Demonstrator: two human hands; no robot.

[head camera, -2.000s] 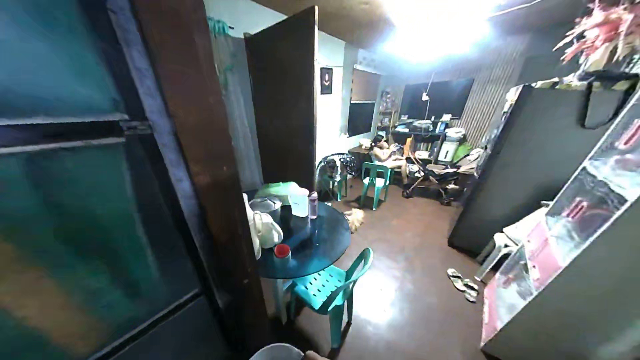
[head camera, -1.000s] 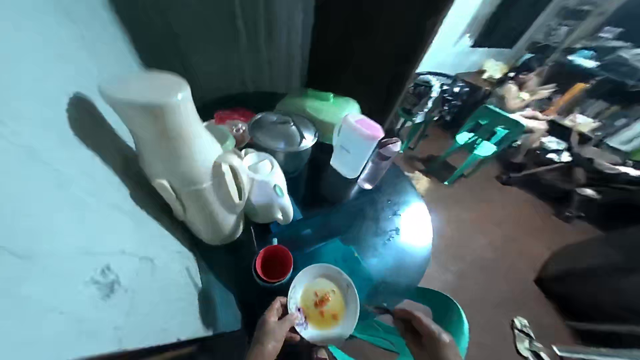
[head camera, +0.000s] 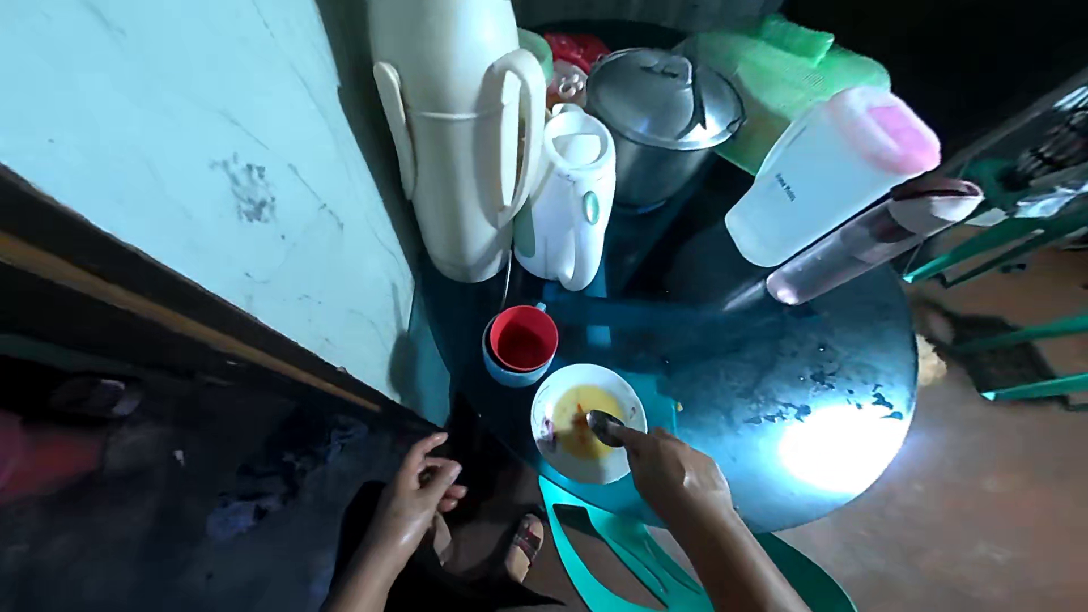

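A white bowl [head camera: 562, 464] of yellow liquid with orange-red bits rests near the edge of a dark round glass-topped table [head camera: 705, 365]. My right hand [head camera: 680, 476] grips a metal spoon [head camera: 604, 427], its bowl end over or in the liquid. To the left of the bowl, beyond the table edge, my left hand [head camera: 418, 493] is empty, fingers loosely curled and apart. A red cup [head camera: 524, 338], set in a lighter one, stands just behind the bowl.
Behind stand a tall cream pitcher [head camera: 463, 153], a white jug [head camera: 568, 195], a lidded metal pot [head camera: 659, 119], a pink-lidded pitcher [head camera: 816, 178], a clear bottle [head camera: 867, 242] and a green container [head camera: 782, 76]. A wall [head camera: 255, 195] borders the left; a green plastic chair [head camera: 612, 552] touches the near side.
The view has moved to the table. One second ago my left hand was at the bowl's rim; now it is away from it. My right hand has moved over the bowl with the spoon.
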